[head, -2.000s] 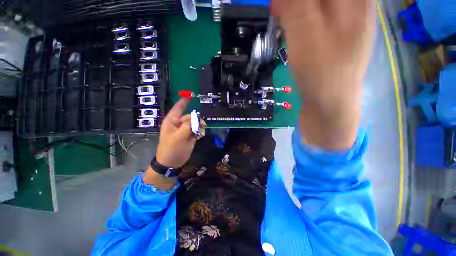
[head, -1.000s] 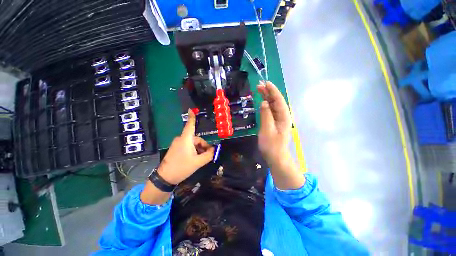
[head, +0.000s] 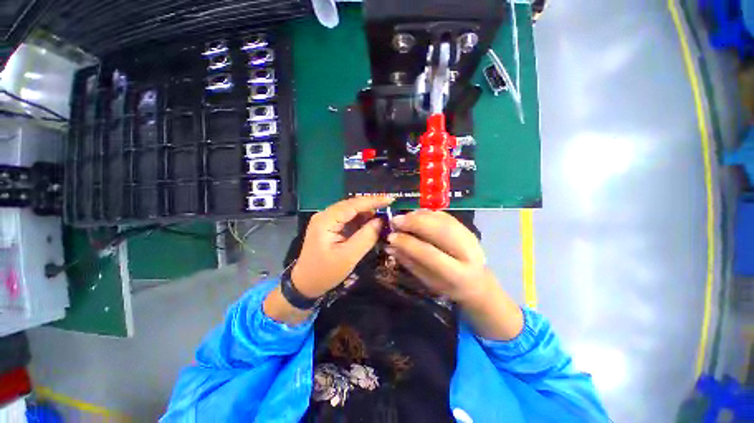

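My left hand (head: pixel 337 248) holds a small white and dark module (head: pixel 387 218) between its fingertips, just off the mat's front edge. My right hand (head: pixel 441 252) touches the same module with its thumb and fingertips from the right. The fingers hide most of the module. Just beyond my hands stands the black press fixture (head: pixel 409 182). Its red ribbed toggle handle (head: pixel 435 165) points down towards me. The small red-tipped side clamp (head: pixel 360 156) lies at the fixture's left, and others are at its right.
A black component tray (head: pixel 186 140) lies left of the fixture, with modules in its right-hand columns. Stacked black trays (head: pixel 178 18) stand behind it. A small dark and white piece (head: pixel 496 77) and a thin tube lie on the green mat (head: pixel 508 165) at the right.
The red handle came down between the first and second frames. My right hand has moved in from the fixture's right side to meet my left hand at the module.
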